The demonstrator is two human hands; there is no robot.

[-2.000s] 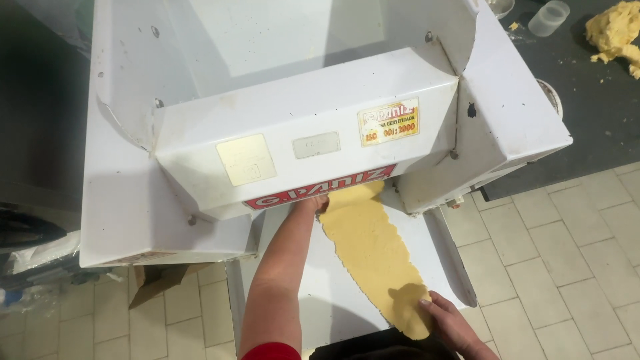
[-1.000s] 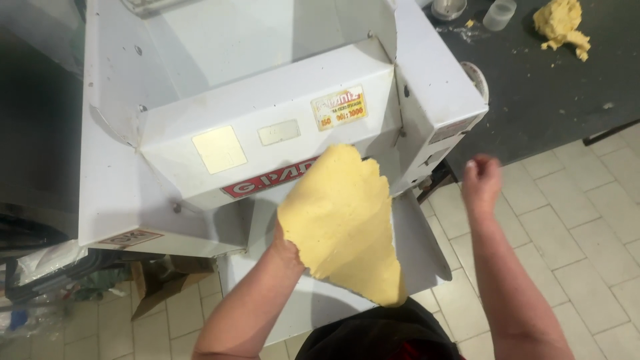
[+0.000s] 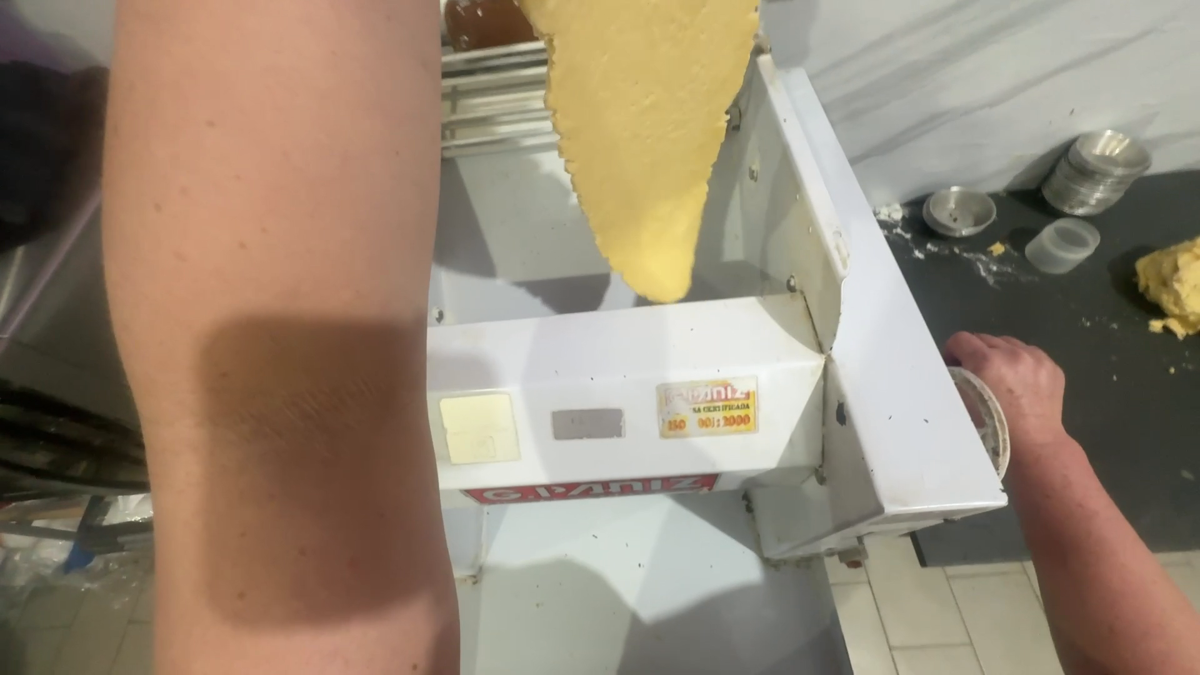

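Observation:
A flattened sheet of yellow dough [image 3: 647,141] hangs from the top edge over the upper tray of a white G.Paniz dough sheeter [image 3: 600,347], its rounded lower tip close to the front panel. My left forearm rises across the left of the view, with the left hand beyond the top edge, so its grip is hidden. My right hand [image 3: 1017,384] is at the machine's right side, beside a round clear-rimmed container [image 3: 992,422]. Its fingers are curled and partly hidden behind the machine's edge; whether they hold anything cannot be told.
On the dark counter [image 3: 1106,469] at right are a lump of dough [image 3: 1174,286], a clear plastic cup [image 3: 1062,246], a small metal tin [image 3: 959,212], a stack of tins [image 3: 1095,173] and scattered flour. Metal rods [image 3: 497,98] cross the machine's upper part.
The dough sheet has gone from in front of the machine to above its upper tray. My left arm has reached up and forward. My right hand has moved to the machine's right side.

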